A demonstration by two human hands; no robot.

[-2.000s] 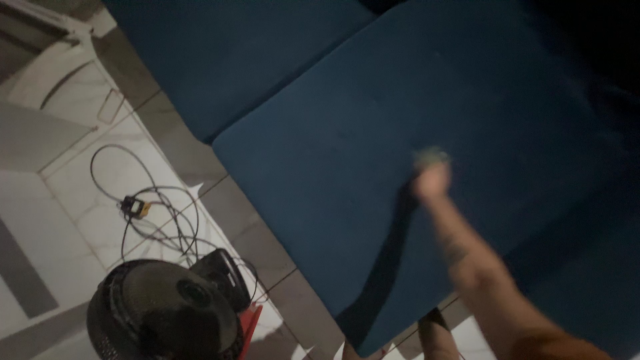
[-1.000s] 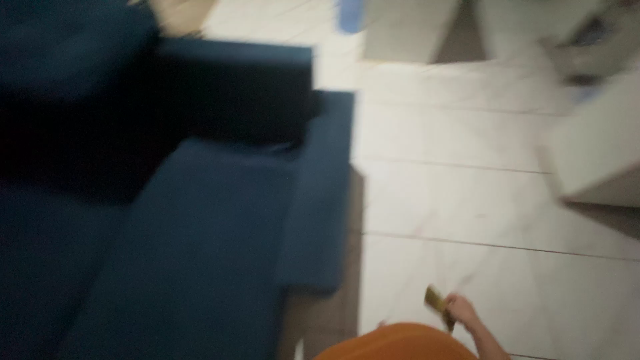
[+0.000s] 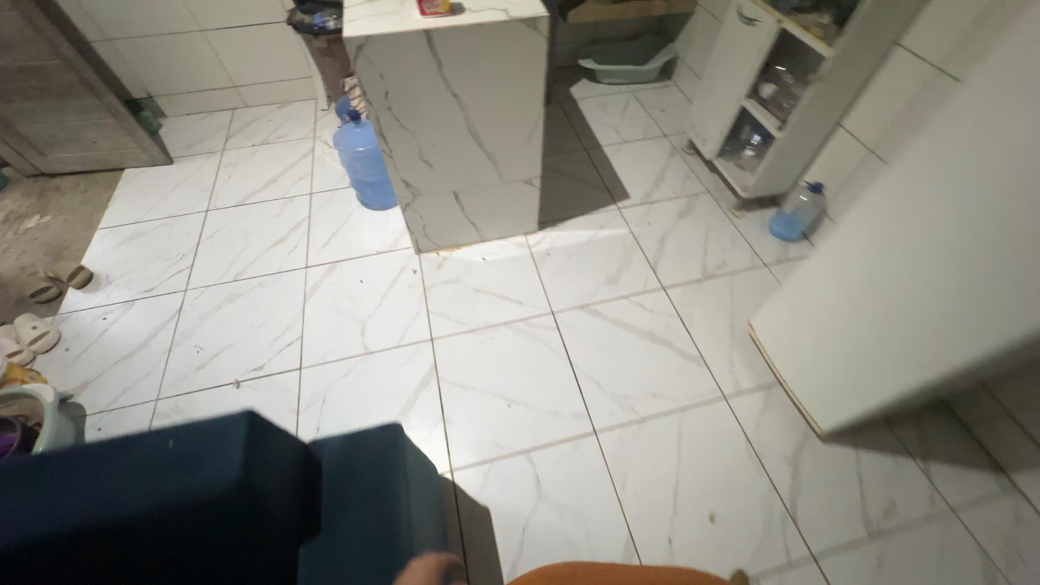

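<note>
At the bottom edge, beside the dark blue sofa [image 3: 374, 496], a small blurred part of my left hand [image 3: 428, 569] shows; its fingers are mostly cut off by the frame, and whether it holds anything is hidden. Orange clothing [image 3: 626, 574] lies just to its right. A small brownish tip [image 3: 738, 577] pokes up at the right end of the clothing, too little of it in view to name. My right hand is out of the frame.
A marble-patterned counter [image 3: 471, 138] stands ahead, a blue water jug [image 3: 366, 162] at its left. Right are a white cabinet [image 3: 731, 81], a bottle with blue liquid [image 3: 796, 213] and a large white appliance [image 3: 910, 309]. Sandals [image 3: 36, 333] and a bucket [image 3: 57, 414] lie left.
The view has swung from the sofa seat to the tiled floor and counter. My right hand, which held a brush one second ago, has gone out of view.
</note>
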